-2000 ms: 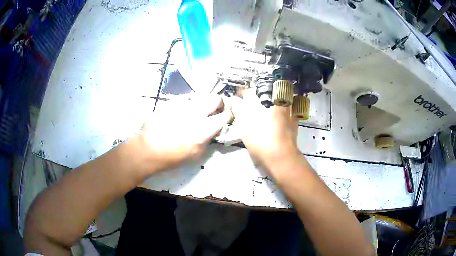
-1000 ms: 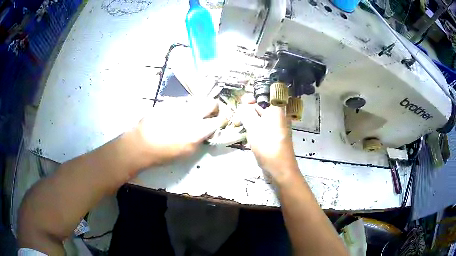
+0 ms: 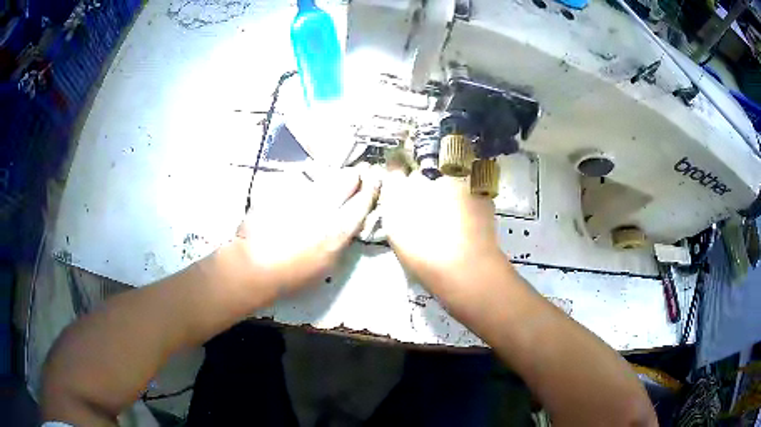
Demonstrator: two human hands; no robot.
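A small pale cloth piece (image 3: 375, 223) is bunched between my two hands, mostly hidden and washed out by glare. My left hand (image 3: 307, 218) is on its left side, fingertips curled in at it. My right hand (image 3: 435, 218) is on its right side, fingers close to the presser foot area (image 3: 377, 152). The fingertips of both hands nearly meet just below that area. The off-white sewing machine (image 3: 555, 79) stands behind and to the right. Its ribbed brass knobs (image 3: 456, 154) sit just above my right hand.
A bright blue bottle-shaped lamp (image 3: 317, 54) stands left of the machine head. The worn white table (image 3: 142, 175) has a brown front edge. A thin red-and-dark tool (image 3: 671, 293) lies at the right. A tan disc (image 3: 628, 238) sits under the machine arm. Blue baskets are at the far left.
The cloth that showed between my hands a second ago is now more covered. My right hand lies flatter and its forearm is angled further right. The view has shifted slightly.
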